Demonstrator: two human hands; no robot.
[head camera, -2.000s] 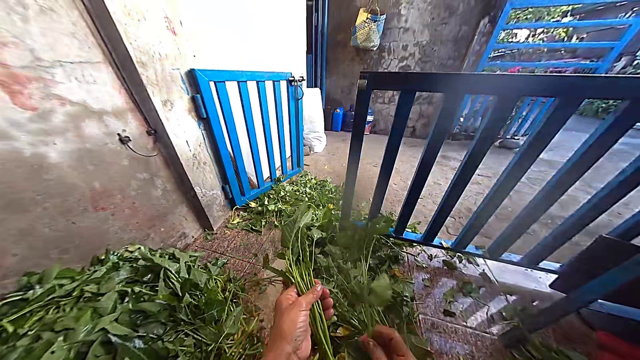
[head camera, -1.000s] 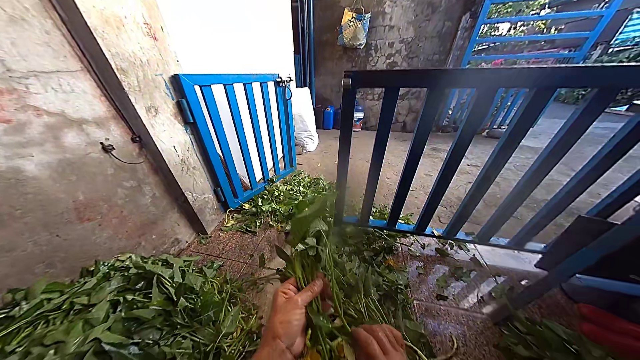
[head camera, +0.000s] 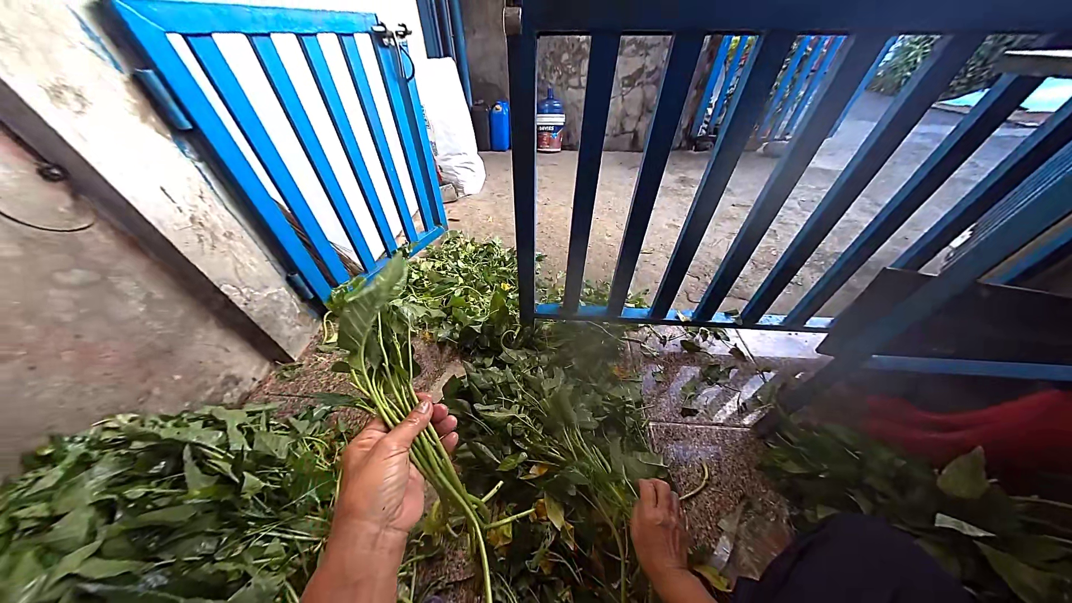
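My left hand (head camera: 389, 469) is closed around a bunch of long green leafy stems (head camera: 431, 456), leaves pointing up and away, cut ends hanging toward me. To its right, my right hand (head camera: 660, 523) is low at the edge of the middle heap of leafy greens (head camera: 536, 402), its fingertips by some thin stems; whether it grips any is hard to tell. A second heap of greens (head camera: 167, 494) lies on the floor at the left, against the wall. More greens (head camera: 904, 494) lie at the lower right.
A blue metal gate leaf (head camera: 293, 151) stands at the left, a darker barred one (head camera: 670, 167) at the right. Beyond are a white sack (head camera: 452, 126), a blue container (head camera: 500, 126) and a paint bucket (head camera: 549, 130). A red thing (head camera: 963, 427) is at the right, near my dark-clothed knee (head camera: 854, 561).
My left hand has moved left, away from my right hand, with the bunch in it. A second ago both hands were close together over the middle heap. The view has tilted down.
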